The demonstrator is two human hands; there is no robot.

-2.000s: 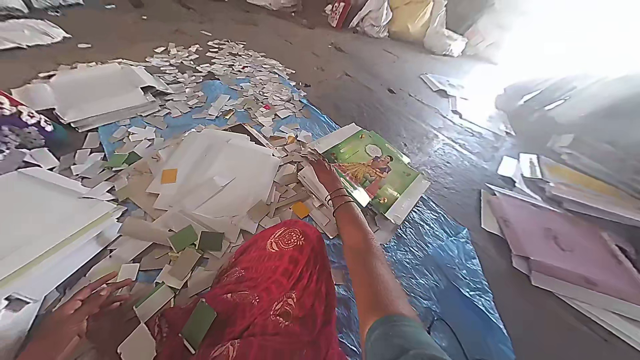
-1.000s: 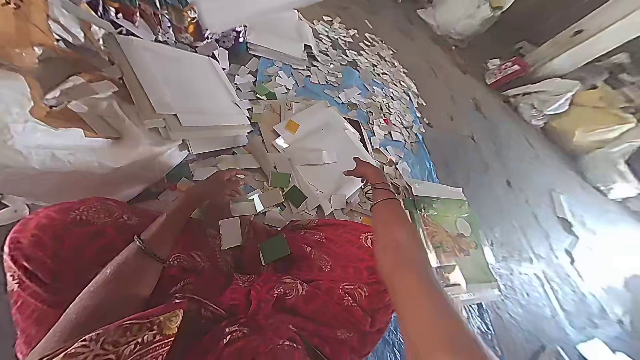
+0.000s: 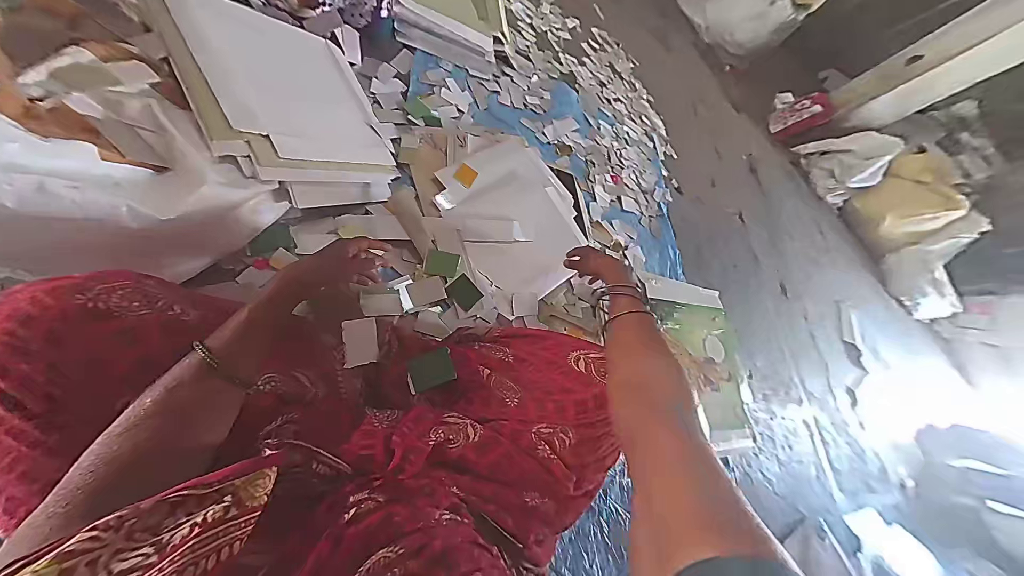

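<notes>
My left hand [image 3: 352, 268] is over loose card pieces beside my lap, its fingers curled and apart; nothing clear is held in it. At the right edge of a stack of white card sheets [image 3: 520, 240], my right hand [image 3: 596, 262] has its fingers bent, touching or close to the sheets. An orange square [image 3: 466, 175] lies on that stack. Between my hands are green card squares [image 3: 442, 263] and pale ones [image 3: 426, 291]. One dark green square [image 3: 432, 370] and a pale card piece [image 3: 360, 342] rest on the red patterned cloth over my lap.
Larger white sheets [image 3: 280, 88] are stacked at upper left, with another pile [image 3: 444, 36] beyond. Many small card pieces [image 3: 616, 112] cover a blue plastic sheet [image 3: 564, 100]. A printed green card panel [image 3: 708, 352] lies right of my forearm. Bags [image 3: 904, 200] stand farther right.
The view has turned strongly since two seconds ago. My right hand has left the edge of the printed green panel and is now at the white sheets. My left hand has come nearer the green squares.
</notes>
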